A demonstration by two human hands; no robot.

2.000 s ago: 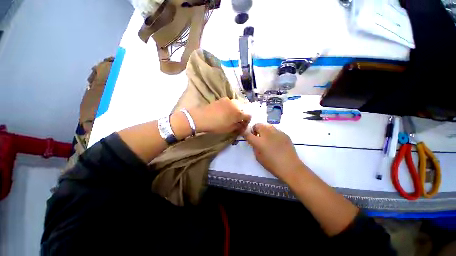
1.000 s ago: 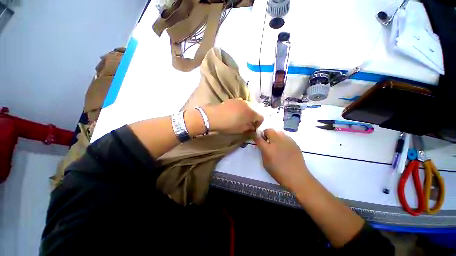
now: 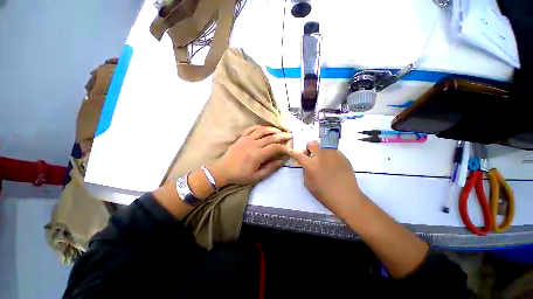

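Note:
A tan garment piece (image 3: pixel 204 125) lies on the white machine table, its right edge beside the needle area of the sewing machine (image 3: pixel 311 73). My left hand (image 3: pixel 257 153) lies on the cloth with fingers stretched toward that edge, pressing it down. My right hand (image 3: pixel 327 175) pinches the cloth's edge between thumb and finger just in front of the presser foot area. The lamp glare hides the exact spot where needle and cloth meet. The lower folds of the cloth hang over the table's front edge.
Brown cut strips (image 3: pixel 201 64) with loose threads lie at the back left. Thread snips (image 3: pixel 393 136), a pen (image 3: pixel 453 175), scissors (image 3: pixel 480 201) and a dark smartphone (image 3: pixel 459 111) are at the right. A work pile (image 3: pixel 82 216) hangs left of the table. A measuring tape (image 3: pixel 292 221) runs along the front edge.
My left hand has opened from a bunched grip and moved slightly left and down, flatter on the cloth. The cloth is spread wider to the left. The view has shifted.

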